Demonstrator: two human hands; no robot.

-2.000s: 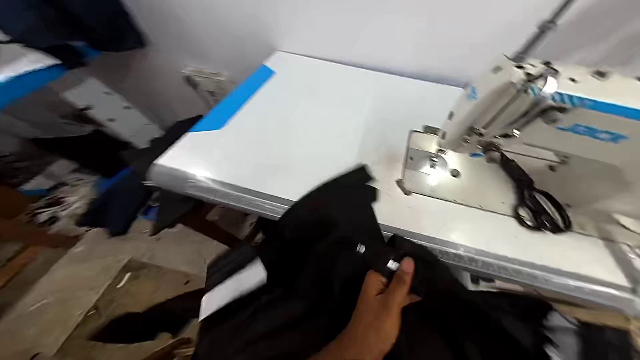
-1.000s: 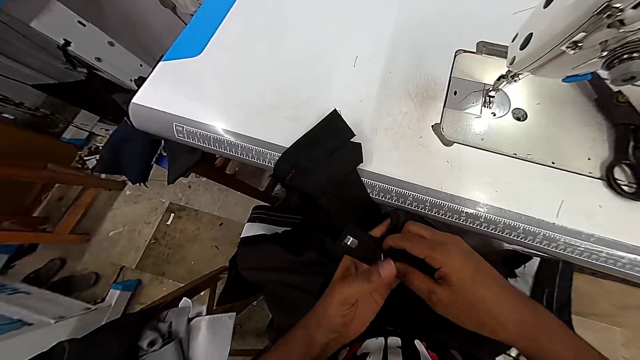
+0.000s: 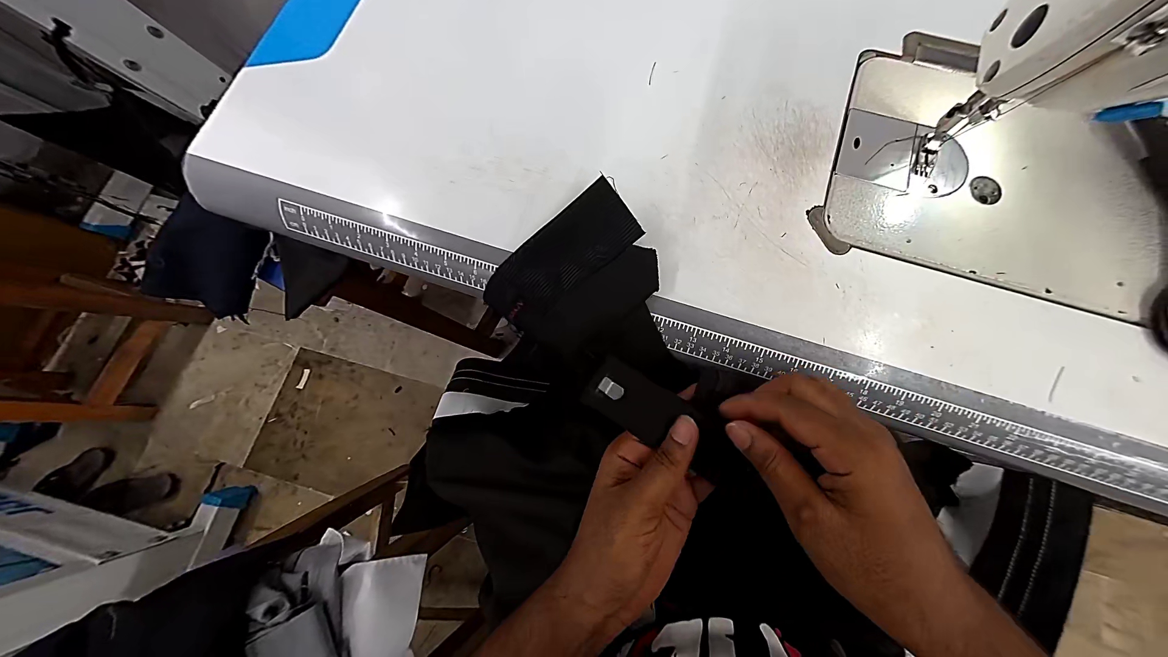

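A black garment (image 3: 529,465) with a white stripe lies over my lap and against the table edge. Its black waistband end (image 3: 584,246) rests folded on the tabletop. My left hand (image 3: 639,511) pinches a black fabric tab (image 3: 634,401) between thumb and fingers; a small metal trouser hook (image 3: 610,389) shows on the tab. Close to its right, my right hand (image 3: 821,456) has thumb and forefinger closed on black cloth beside the tab. The exact fold between the hands is hidden in the dark fabric.
An industrial sewing machine (image 3: 1049,55) stands at the right, its needle over the metal bed plate (image 3: 1004,228). A ruler strip (image 3: 776,356) runs along the front edge of the white table (image 3: 547,100). Grey and white cloth (image 3: 365,584) lies lower left, near wooden stools (image 3: 119,365).
Two seconds ago only one hand showed at the black cloth; now both hold it. The view has moved nearer to the table edge. Since one second ago the hands have barely moved.
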